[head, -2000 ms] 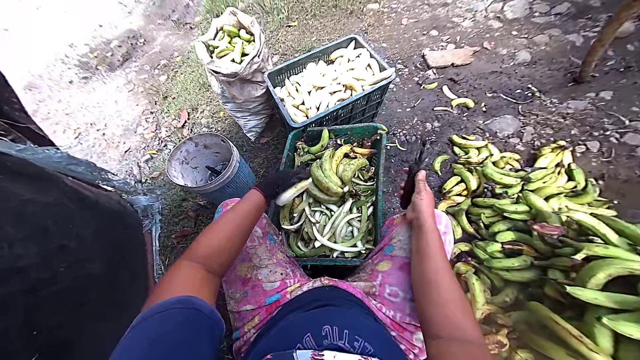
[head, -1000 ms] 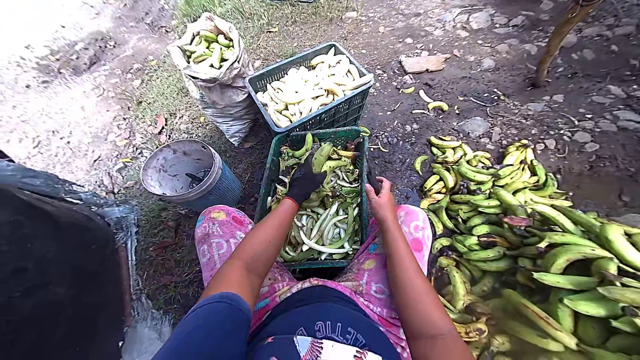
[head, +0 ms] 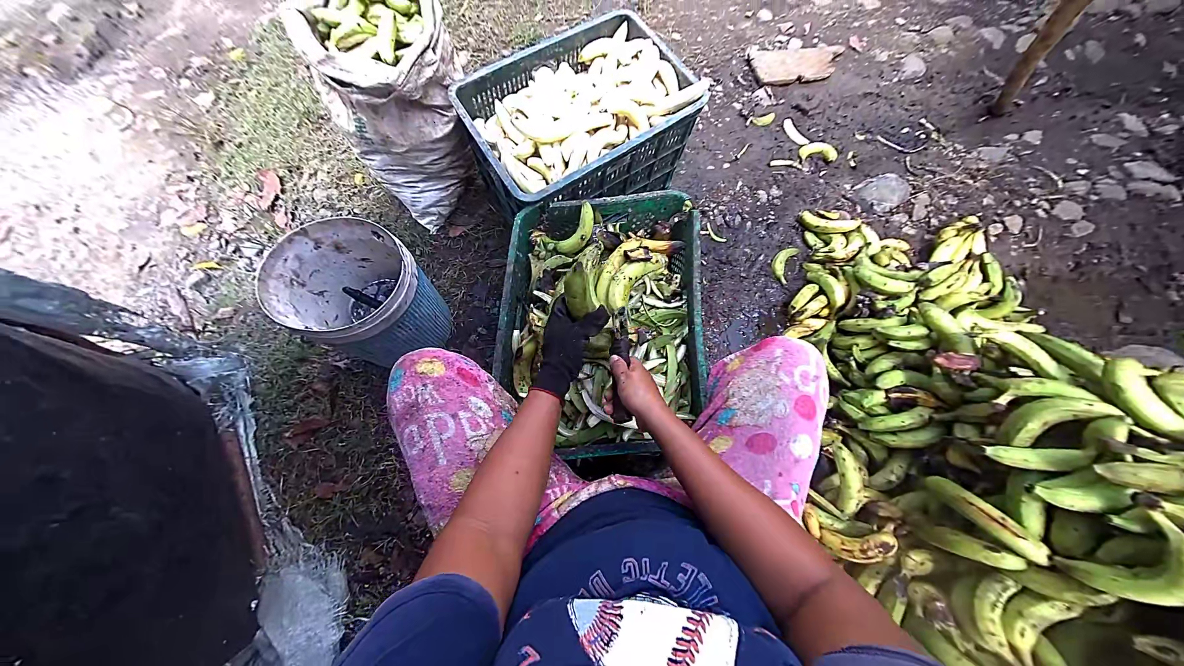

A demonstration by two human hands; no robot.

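Over a green plastic crate (head: pixel 507 356) between my knees, my left hand (head: pixel 566 350), in a black glove, grips a bunch of green plantains (head: pixel 585 280). My bare right hand (head: pixel 635 388) is closed on the dark handle of a knife (head: pixel 620 346), close beside the bunch; its blade is hard to make out against the fruit. Plantain peels (head: pixel 592 407) and more plantains lie in the crate below and around my hands. Yellower plantains (head: pixel 632 271) show just right of the held bunch; whether they belong to it I cannot tell.
Behind stands a crate (head: pixel 592 180) of peeled plantains, with a woven sack (head: pixel 407 120) of green ones at its left. A bucket (head: pixel 407 277) holding a dark-handled tool is left of my knee. A large pile of plantains (head: pixel 925 370) covers the ground at right. A dark covered object (head: pixel 111 499) fills the lower left.
My left hand has taken hold of a bunch of plantains. My right hand has moved in from the crate's right side to beside the bunch.
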